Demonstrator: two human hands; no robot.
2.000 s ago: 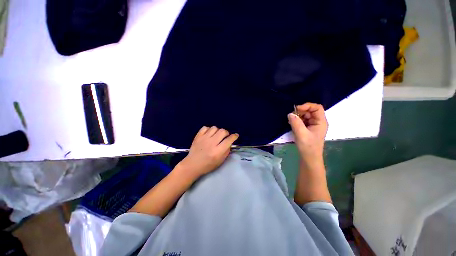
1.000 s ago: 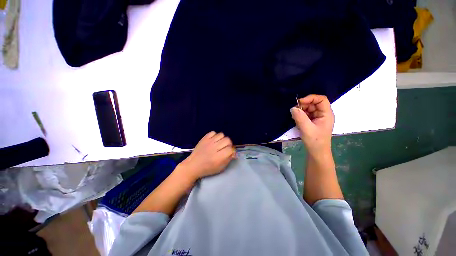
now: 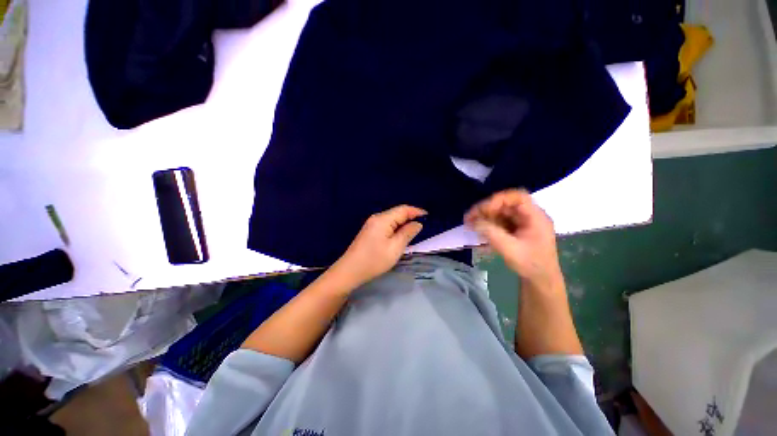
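Note:
A dark navy garment lies spread on the white table, its near edge by the table's front edge. An oval opening at its right shows inner cloth and a sliver of white. My left hand is at the garment's near edge, thumb and forefinger pinching the cloth edge. My right hand is at the garment's lower right edge, fingers curled and blurred. Whether it holds the small tool or cloth cannot be told.
A black smartphone, a black cylinder and a thin green stick lie at left. A second navy garment is at upper left. A white tub holds navy and mustard cloth. A white bin stands at lower right.
My left hand has moved up and right onto the garment's edge. My right hand has moved down and left. The garment's near right edge has shifted, and white shows in its opening.

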